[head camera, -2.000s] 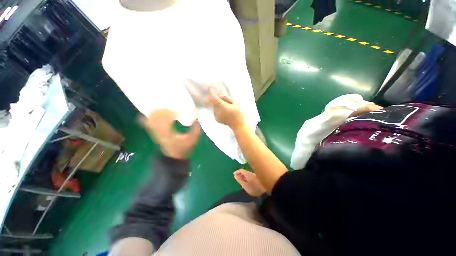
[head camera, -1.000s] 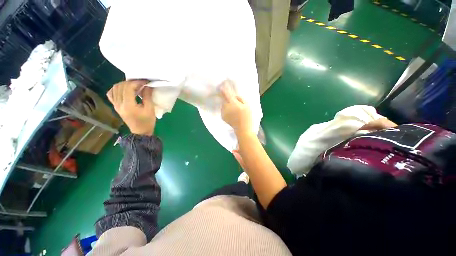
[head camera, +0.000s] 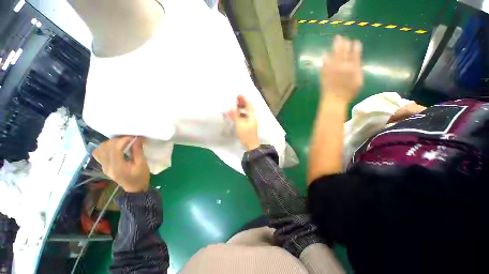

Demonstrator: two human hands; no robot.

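Note:
A white top (head camera: 177, 80) hangs on a pale beige dress form (head camera: 120, 24) in front of me. My left hand (head camera: 126, 163) pinches the top's lower edge at the left, and a small flap of cloth hangs beside the fingers. My right hand (head camera: 245, 123) lies at the front of the cloth at the right, fingers curled on a bit of it; the fingertips are slightly blurred. Both my forearms have dark grey sleeve covers.
A co-worker in black stands close at the right, one blurred hand (head camera: 343, 69) raised beside the form. A second white garment (head camera: 370, 115) lies by their other arm. White piles (head camera: 32, 187) lie on a table at the left. A beige cabinet (head camera: 262, 51) stands behind.
My right hand has come onto the cloth. The co-worker's hand has let go of it and moved up and right. The form's neck has come into view; my left hand still pinches the edge.

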